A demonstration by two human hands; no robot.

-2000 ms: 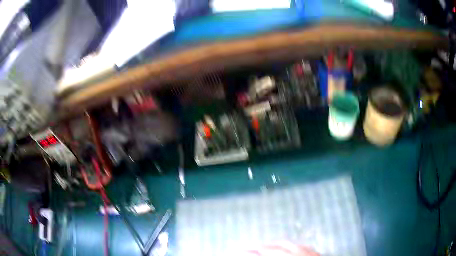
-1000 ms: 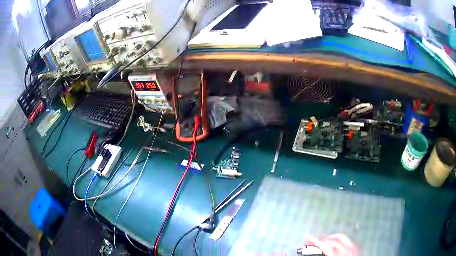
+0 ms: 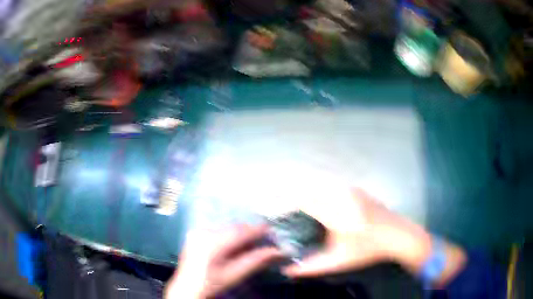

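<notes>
A small dark green circuit board [image 3: 298, 233] is between my two hands at the front edge of the pale mat [image 3: 310, 146]. The view is badly blurred. My right hand [image 3: 362, 236] is around the board's right side, with a light blue band [image 3: 434, 261] on the wrist. My left hand [image 3: 225, 257] is at the board's left edge, its fingers reaching toward it. Whether the left fingers grip the board or only touch it cannot be told. The board's details are hidden by blur.
Larger boards [image 3: 272, 55] lie at the rear. A green and white jar [image 3: 416, 51] and a brown round container [image 3: 463, 63] stand at the right rear. A white block [image 3: 48, 164] is at the far left, and a pale strip [image 3: 169, 197] lies left of the mat.
The view has swung down and toward the right. Both hands and the board now show; earlier only part of one hand showed at the bottom edge.
</notes>
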